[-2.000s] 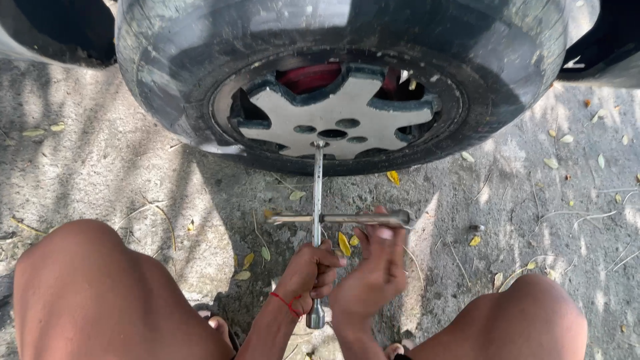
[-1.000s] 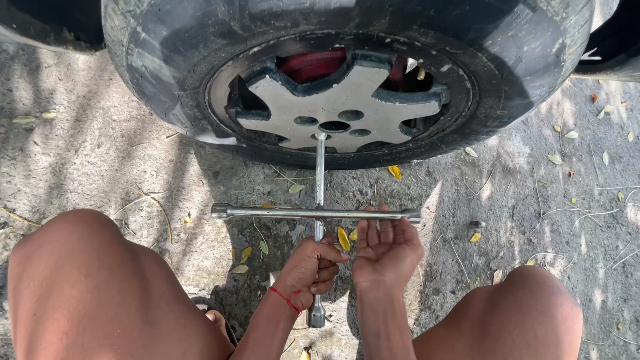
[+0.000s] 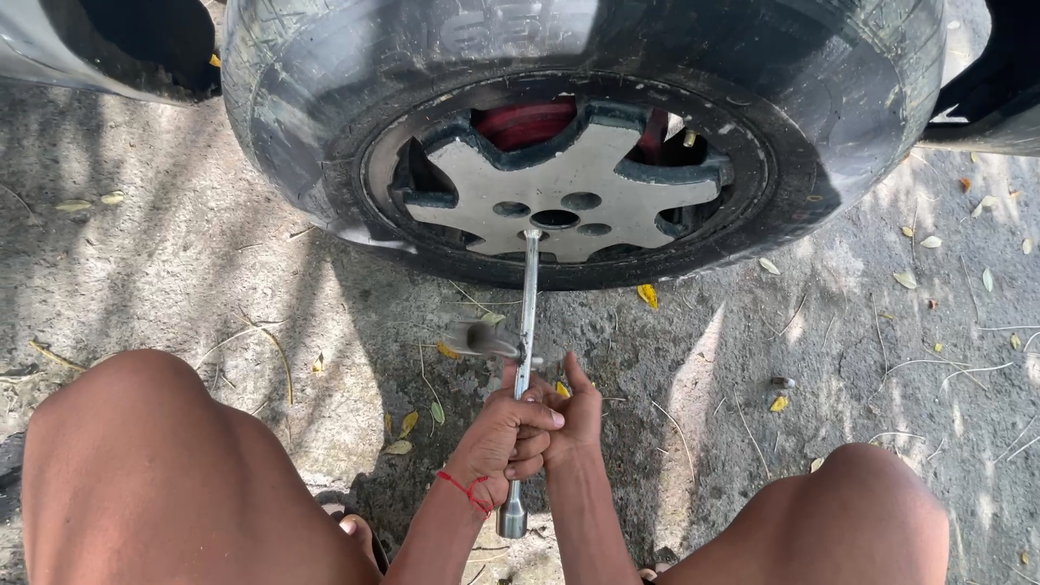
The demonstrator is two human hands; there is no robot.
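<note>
A four-way lug wrench (image 3: pixel 528 317) has its far socket in a lug hole of the alloy wheel (image 3: pixel 504 188), below the centre bore. My left hand (image 3: pixel 508 439), with a red string on its wrist, is closed round the shaft near the wrench's lower socket. The crossbar is blurred and foreshortened, with one socket end showing left of the shaft. My right hand (image 3: pixel 578 410) is just right of the left hand, palm up, fingers apart and partly hidden behind the shaft; no grip on the crossbar shows.
The tyre (image 3: pixel 349 138) stands on rough concrete ground (image 3: pixel 650 341) strewn with leaves and twigs. Dark car bodywork (image 3: pixel 142 45) is at the upper left, more at the upper right. A small metal piece, possibly a lug nut (image 3: pixel 782 382), lies on the right. My bent knees flank the wrench.
The crossbar has turned from lying level across the shaft to a blurred, foreshortened position. My right hand has moved from the crossbar's right arm to beside my left hand, which stays on the shaft.
</note>
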